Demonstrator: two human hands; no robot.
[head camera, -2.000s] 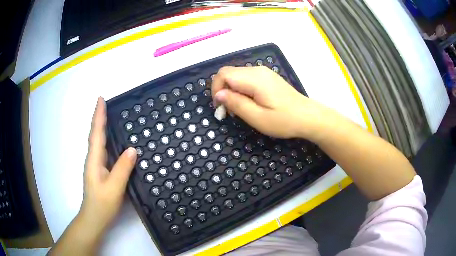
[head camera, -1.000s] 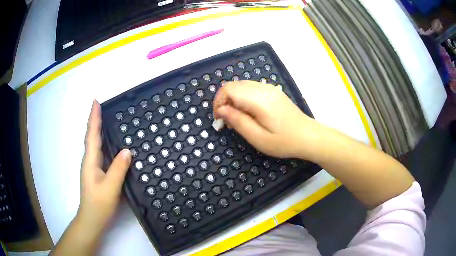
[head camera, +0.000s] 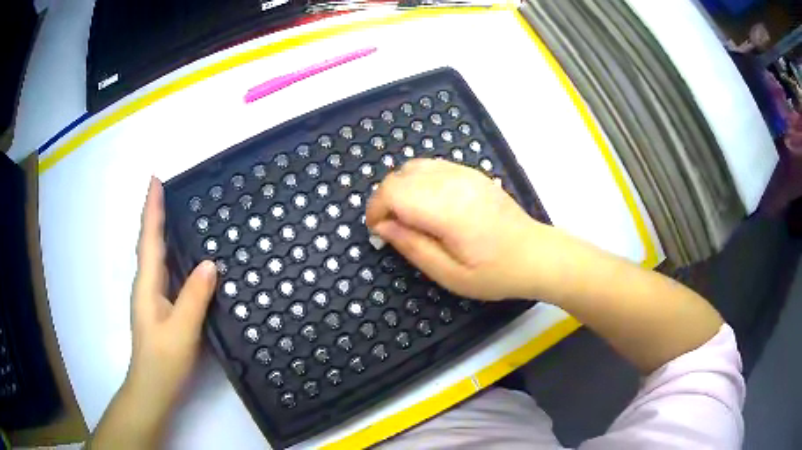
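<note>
A black blister tray (head camera: 264, 413) lies flat, turned slightly, with rows of small round shiny parts (head camera: 275, 265) in its pockets. My left hand (head camera: 171, 312) rests at the tray's left edge, thumb over the rim and fingers along the outside. My right hand (head camera: 453, 228) is over the middle of the tray, fingers pinched on a small white swab (head camera: 377, 240). The swab tip is at the parts; whether it touches one is hidden. The hand and forearm hide pockets on the tray's right side.
A pink pen (head camera: 309, 74) lies above the tray. Yellow tape (head camera: 207, 72) borders the white top. Black trays (head camera: 158, 44) with white labels are at the back. A grey-brown layered stack (head camera: 616, 114) is on the right. Another dark tray (head camera: 22, 290) and cardboard (head camera: 66, 387) are at the left.
My right hand with the swab has moved down the tray, towards me, uncovering more parts in the upper rows. The whole view has shifted slightly. My left hand keeps its place on the tray edge.
</note>
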